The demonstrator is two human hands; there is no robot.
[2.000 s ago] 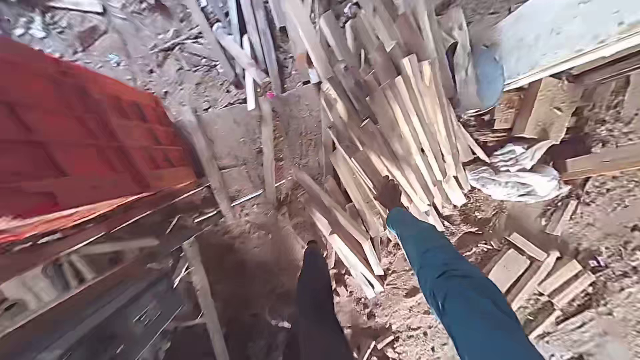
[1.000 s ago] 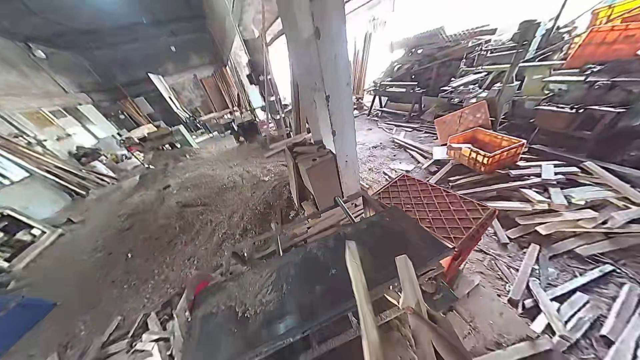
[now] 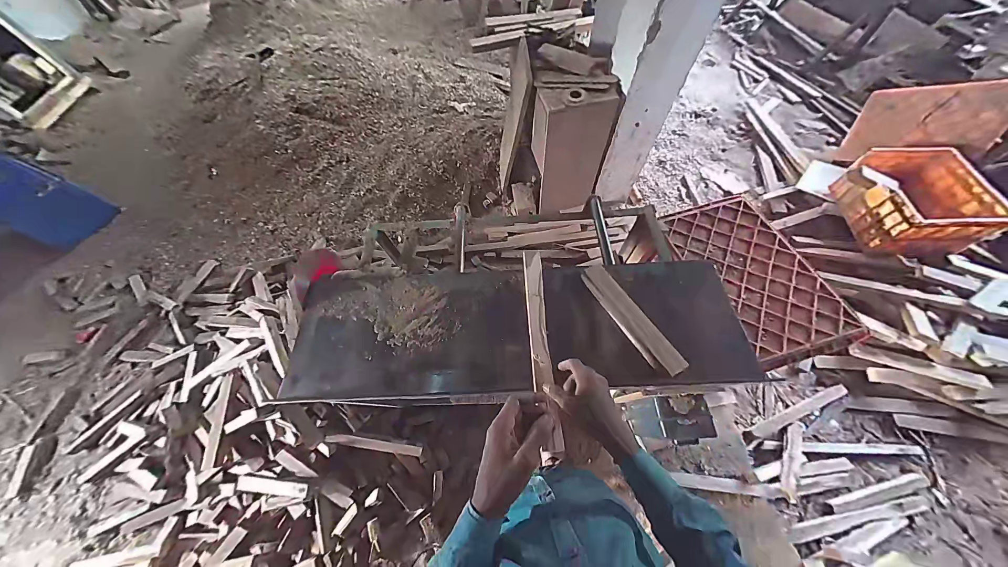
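Observation:
A narrow wooden strip [image 3: 538, 315] lies lengthwise across the dark flat tabletop [image 3: 488, 346], its near end sticking out past the front edge towards my body. My left hand [image 3: 508, 449] is at that near end, with fingers and thumb closed around its left side. On the right side of the strip, my right hand [image 3: 584, 398] grips it near the table edge with bent fingers. Another wooden piece [image 3: 634, 319], which looks like strips side by side, rests slantwise on the right half of the top. A heap of sawdust [image 3: 413, 311] lies on the left half.
Wood offcuts [image 3: 228, 394] cover the floor at the left, and more strips [image 3: 874, 504] lie at the right. A red lattice plastic panel [image 3: 776, 276] leans by the table's right side, near an orange crate [image 3: 921, 197]. A pale pillar [image 3: 650, 94] stands behind.
The view has swung from a pile of wooden strips to the dark table. Two seconds ago one hand reached to that pile; now both hands are on a strip at the table's front edge.

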